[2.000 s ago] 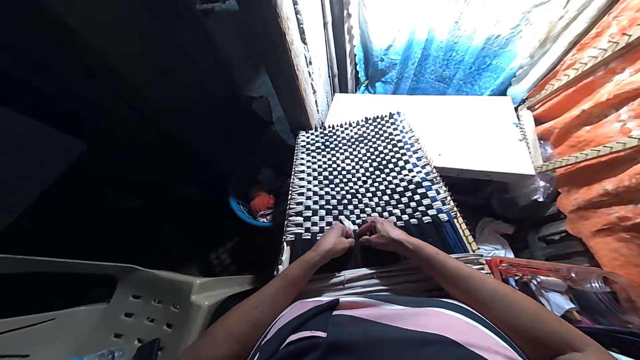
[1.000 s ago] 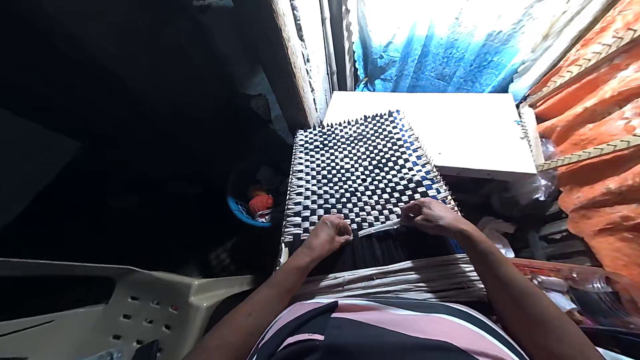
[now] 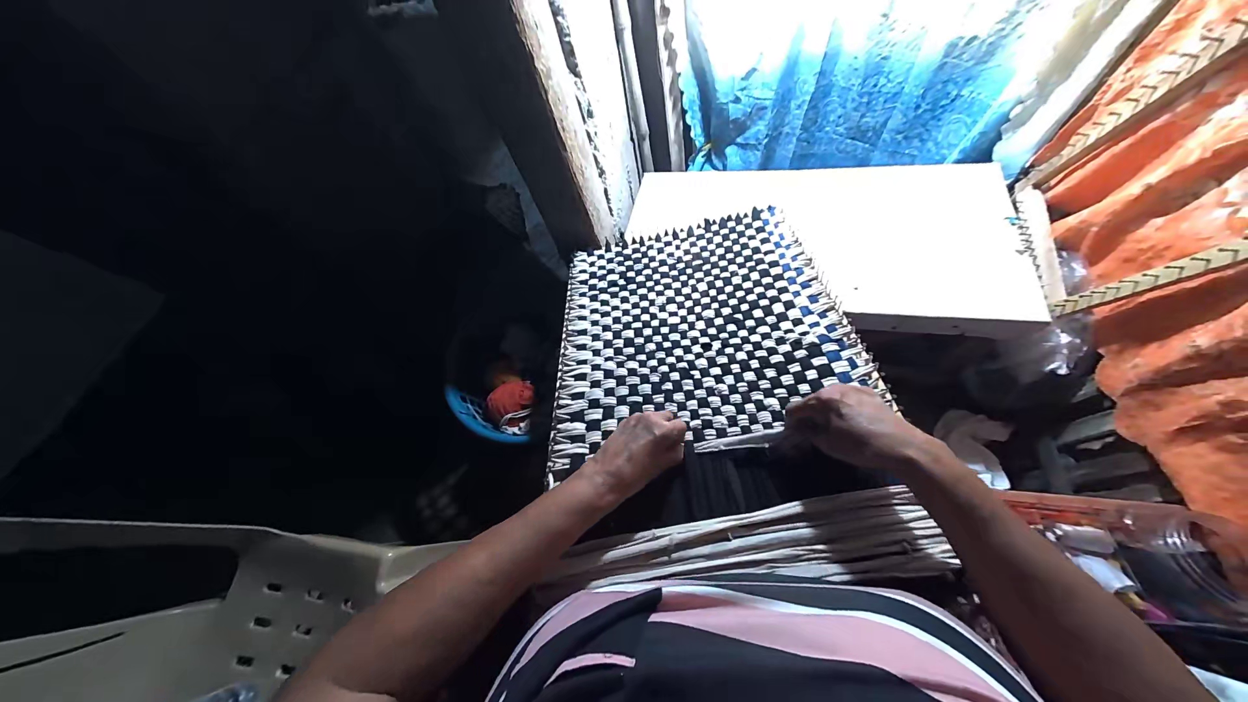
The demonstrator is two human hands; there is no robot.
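Note:
A woven mat of black and white fabric strips, with some blue near its right side, is stretched on a frame with pegs or nails along the edges. My left hand is closed at the near edge of the weave, on the white strip. My right hand grips the same white fabric strip near the right side. Between the hands the strip runs across black strips. Both sets of fingertips are partly hidden. A bundle of pale loose strips lies between the mat and my body.
Beyond the mat is a white tabletop. A blue basket with a red-orange bundle stands at left, near a wooden post. A plastic chair is at lower left. An orange container with various items sits at right, below an orange cloth.
My hands were close together at the near edge of the mat two seconds ago. They have since moved apart, with the white strip stretched between them.

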